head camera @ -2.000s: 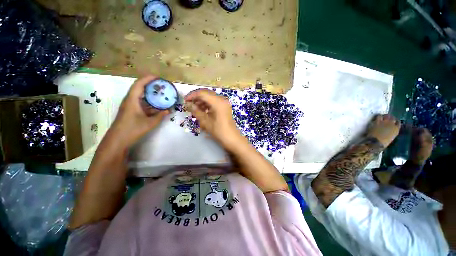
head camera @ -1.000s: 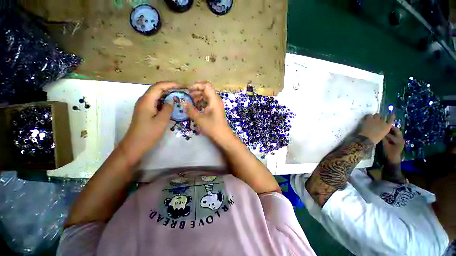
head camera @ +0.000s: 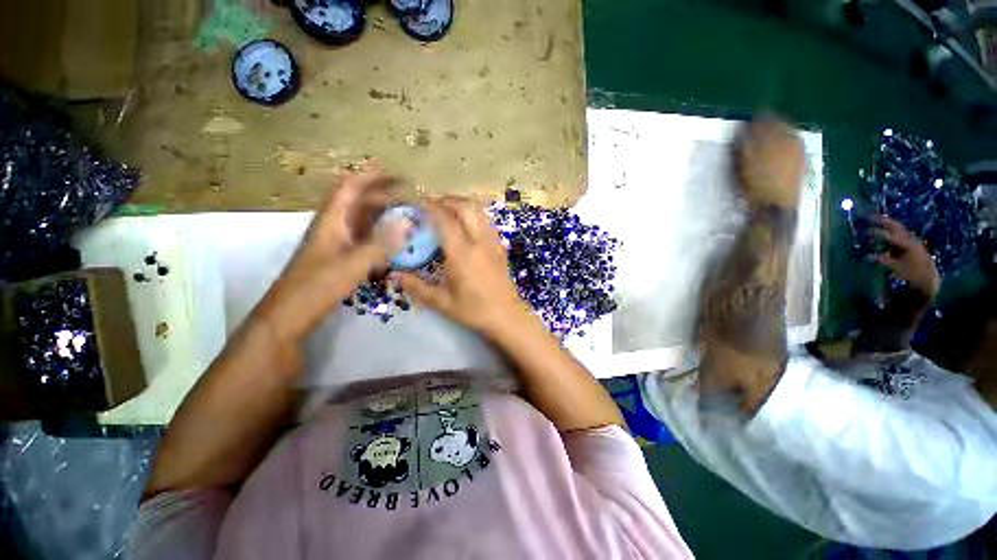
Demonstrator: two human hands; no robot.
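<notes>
A round black-rimmed part with a pale blue face [head camera: 411, 238] is between my hands above the white work sheet [head camera: 410, 348]. My right hand [head camera: 472, 263] grips its right side. My left hand [head camera: 348, 232] is at its left side, blurred, and its exact contact is unclear. Small reddish or dark spots show on the face, but blur hides detail. A few loose small metal inserts [head camera: 378, 298] lie just below the hands. The large glittering purple-black pile of inserts [head camera: 560, 268] lies to the right of my right hand.
Several round parts [head camera: 266, 72] lie on the brown board [head camera: 459, 131] at the back. An open cardboard box of shiny pieces [head camera: 118, 334] and dark plastic bag [head camera: 55, 186] are at left, a clear bag [head camera: 71, 481] lower left. A tattooed coworker's arm [head camera: 749, 295] reaches over the sheet at right.
The round part was in my left hand, then between both hands; now my right hand grips it. The view has shifted, and the coworker's tattooed arm has moved up and left over the sheet.
</notes>
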